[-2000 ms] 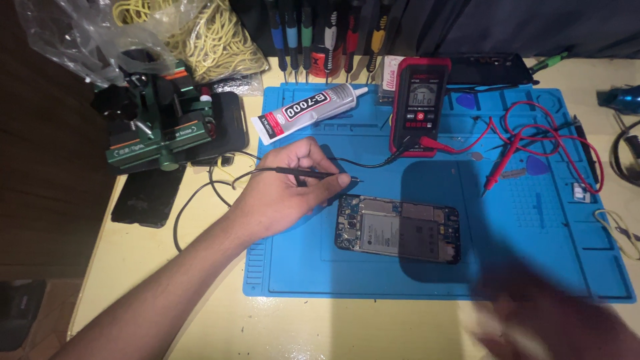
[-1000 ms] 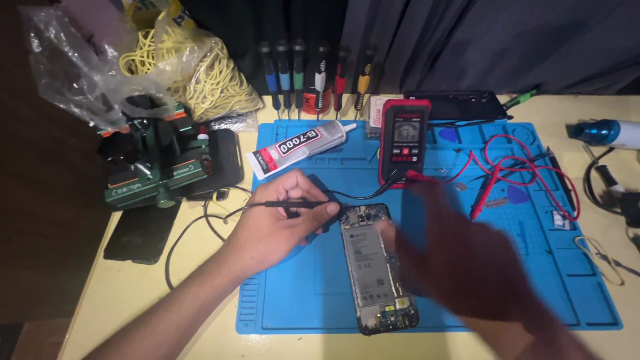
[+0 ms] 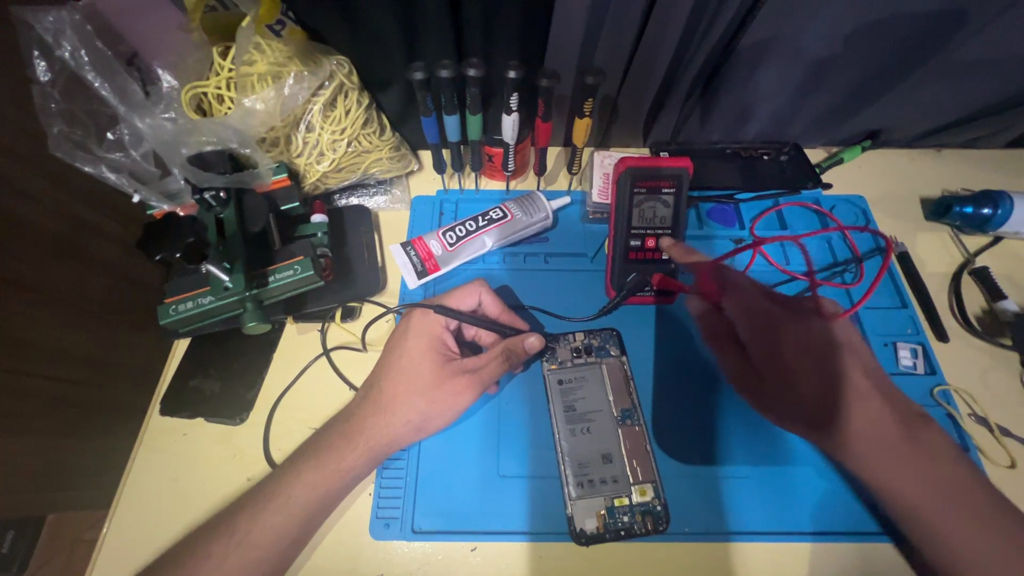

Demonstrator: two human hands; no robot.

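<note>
My left hand grips the black multimeter probe, its tip at the top left corner of an opened smartphone. The phone's LG battery and circuit boards show, and it lies upright on the blue silicone repair mat. Over the mat's right half, my right hand reaches to the red digital multimeter, a fingertip at the buttons below its lit display. Nothing shows in that hand; its other fingers are partly hidden. The red test lead loops to the right of the meter.
A B-7000 glue tube lies left of the meter, with several screwdrivers standing behind. A green clamp fixture and a bag of yellow elastic cords are at left. Tweezers and a blue tool lie at right.
The phone has turned from lying sideways to upright. My right hand has moved from the lower right up to the multimeter's buttons. My left hand still holds the black probe.
</note>
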